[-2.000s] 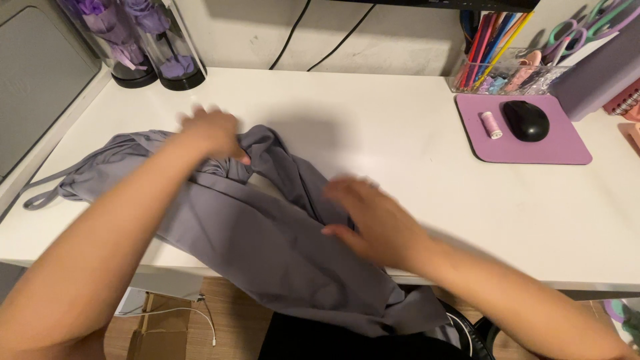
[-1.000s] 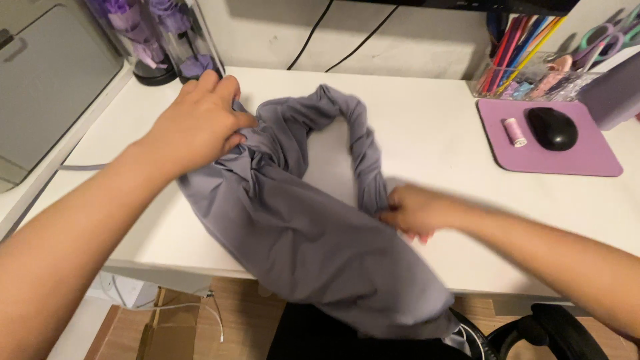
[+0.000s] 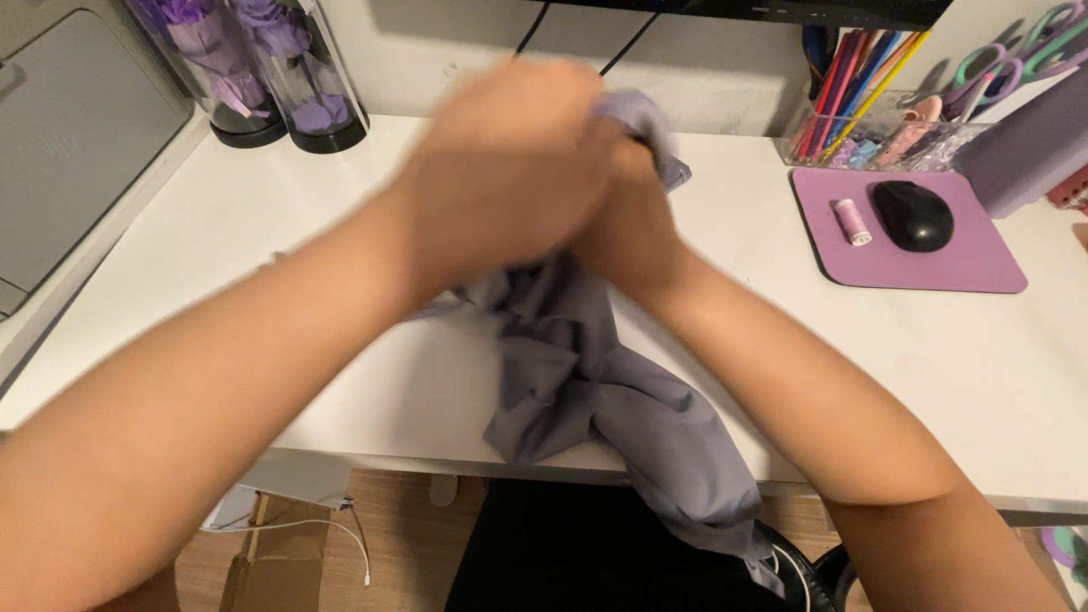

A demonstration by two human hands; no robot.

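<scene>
A grey-purple cloth garment point(image 3: 680, 425) hangs from both hands, its lower part draped over the front edge of the white desk toward the lap. My left hand point(image 3: 518, 161), blurred, is closed on the bunched fabric above the desk. Against it, partly hidden behind it, my right hand point(image 3: 633, 212) also grips the cloth, and a fold sticks out past the fingers at the upper right. Both hands cover much of the gathered part, so the exact hold of each finger is hidden.
On the right, a purple mouse pad point(image 3: 926, 268) carries a black mouse point(image 3: 914, 217) and a pink thread spool point(image 3: 852, 223). Behind it stands a clear organizer point(image 3: 799, 149) with pencils. Flower domes point(image 3: 327, 119) and a grey HP device point(image 3: 76, 127) are at left; a monitor point(image 3: 765, 10) overhangs the back.
My hands have come together and risen with the cloth, which was spread on the desk and now hangs bunched. The right hand was open two seconds ago and then took hold of the fabric.
</scene>
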